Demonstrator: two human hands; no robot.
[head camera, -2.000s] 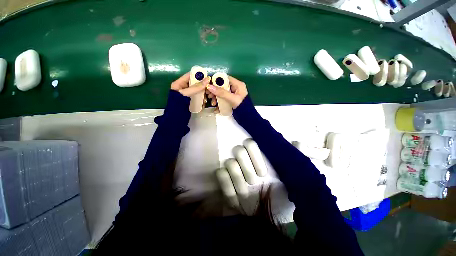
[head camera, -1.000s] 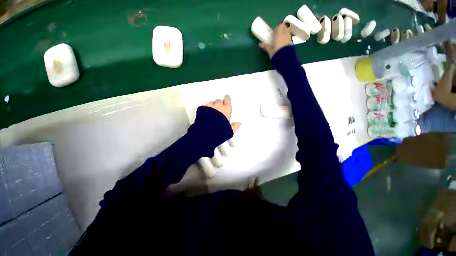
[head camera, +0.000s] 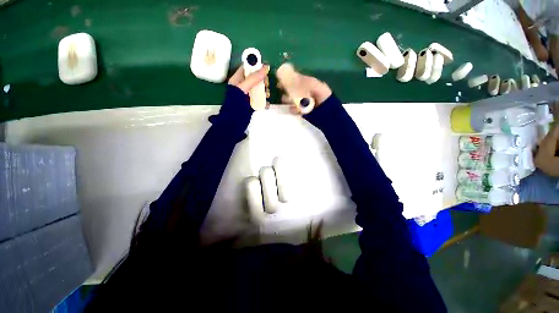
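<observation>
My left hand (head camera: 244, 79) holds a cream-white housing (head camera: 257, 95) upright, with its black round spot at the far end. My right hand (head camera: 309, 88) holds a second housing (head camera: 288, 76), slanted, with its black spot at the near end by the palm. The two housings are apart, over the near edge of the green belt. Three white units (head camera: 268, 189) lie side by side on the white table close to my body. Another white unit (head camera: 376, 145) shows partly beside my right sleeve.
On the green belt (head camera: 141, 85) lie two wide white cases (head camera: 211, 56) at left and several housings (head camera: 389, 50) at right. Grey stacked trays (head camera: 40, 189) stand at left, labelled bottles (head camera: 484, 160) at right. A person's arm (head camera: 547, 147) shows at the far right.
My left hand has moved from the table units to the belt edge and now holds a housing. My right hand has come back from the belt's right side with a housing. The view has shifted.
</observation>
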